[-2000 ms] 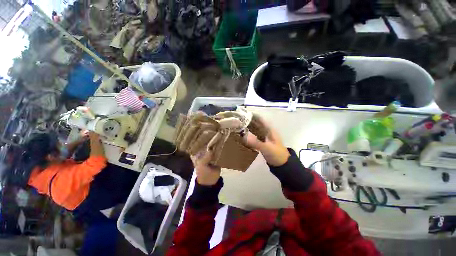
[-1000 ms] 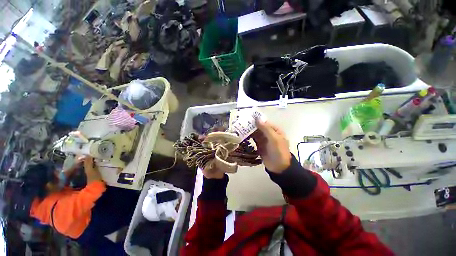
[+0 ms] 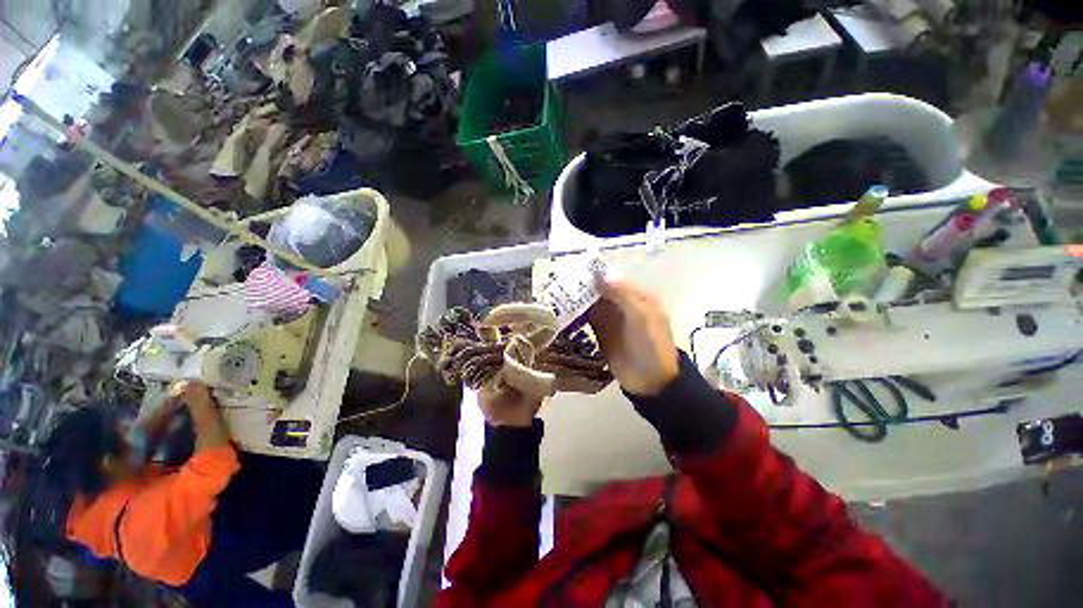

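Observation:
A bundle of brown-tan cut pieces (image 3: 475, 347), tied with a pale band, is held up over the left end of the white table. My left hand (image 3: 511, 401) grips it from below; the fingers are partly hidden by the bundle. My right hand (image 3: 641, 339) holds a white printed bundle ticket (image 3: 572, 292) at the upper right of the bundle, with the print facing me.
The sewing machine (image 3: 879, 339) is at right, with teal-handled scissors (image 3: 869, 410) before it and a green bottle (image 3: 838, 255) behind. A white trough (image 3: 564, 220) of black fabric is at the back. A person in orange (image 3: 160, 517) sits at left beside a fabric bin (image 3: 430, 505).
The bundle has turned so its layered edges show. My right hand has gone from the bundle's side to holding up the ticket. The view has shifted slightly.

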